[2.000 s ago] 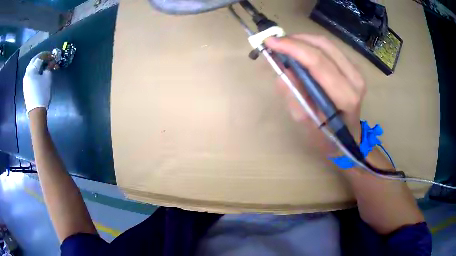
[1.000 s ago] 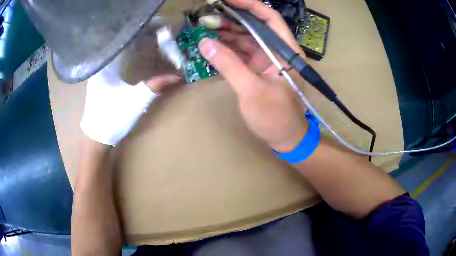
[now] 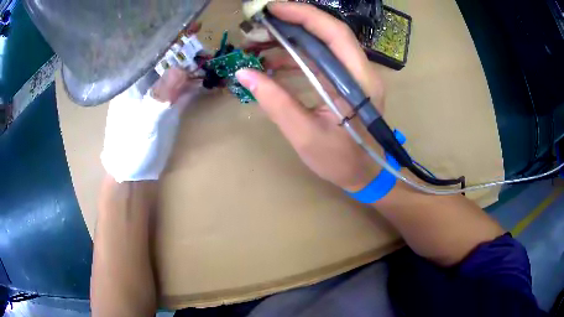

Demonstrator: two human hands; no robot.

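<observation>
My left hand (image 3: 145, 121), in a white glove with bare fingertips, holds a white plastic housing (image 3: 180, 54) beside the fume hood's rim. Dark parts or wires lie between the housing and a green circuit board (image 3: 238, 69). My right hand (image 3: 309, 117) holds the board between thumb and fingers, and also holds the black soldering iron (image 3: 337, 74) across the palm. A thin silvery tube (image 3: 312, 77) is tied along the iron. The cream feed clamp (image 3: 255, 7) is at its front, near the top edge; the iron's tip is not clearly visible.
The grey fume hood (image 3: 117, 43) covers the upper left, close to my left fingers. A black iron stand (image 3: 365, 15) with a yellow tip-cleaner tray (image 3: 394, 37) is at the upper right. A tan cardboard sheet (image 3: 247, 204) lies beneath, with green benches at both sides.
Since one second ago, the board has turned in my right fingers and the white housing shows more clearly in my left. Earlier, my left hand was at the far left bench by small assemblies.
</observation>
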